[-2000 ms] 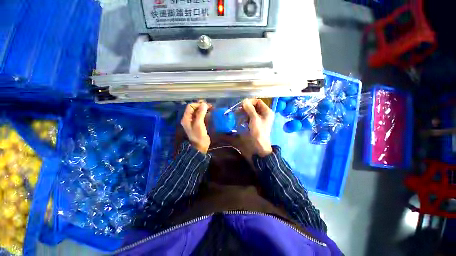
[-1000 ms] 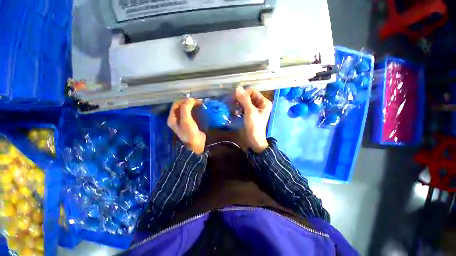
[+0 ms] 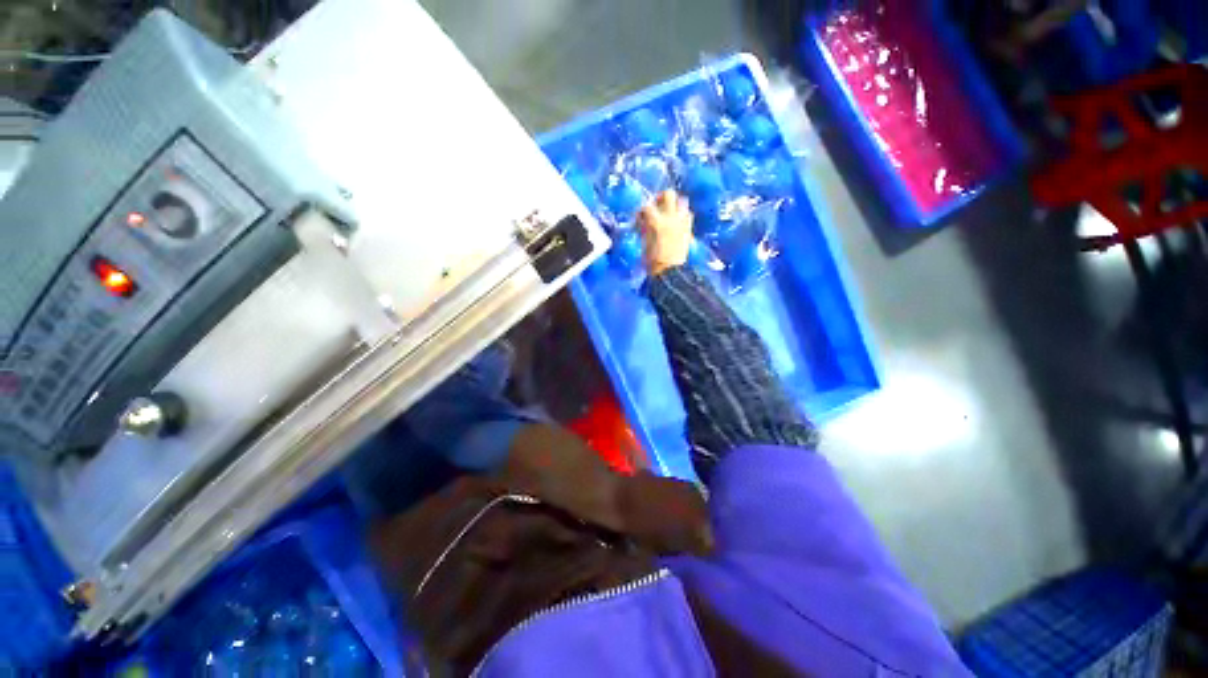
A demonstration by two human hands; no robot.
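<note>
My right hand [image 3: 666, 233] is over the blue tray [image 3: 837, 311], its fingers down among the bagged blue balls [image 3: 704, 182]. The balls lie in shiny clear plastic bags toward the tray's far end. The fingertips are partly hidden, so I cannot tell if they hold a bag. My left hand is not in view. The heat sealer [image 3: 219, 311] stands at the left, with a red light, a dial and a round knob. Its long sealing bar [image 3: 358, 397] runs diagonally along the near edge.
A blue crate of bagged balls [image 3: 285, 623] is partly under the sealer at lower left. A crate of pink items [image 3: 901, 106] stands at upper right. A red stool [image 3: 1126, 159] is at the right edge, a blue slatted crate [image 3: 1073, 629] at lower right.
The view has swung right. My right hand has left the sealing bar and moved into the right tray. My left hand and the bagged ball at the bar are no longer in view.
</note>
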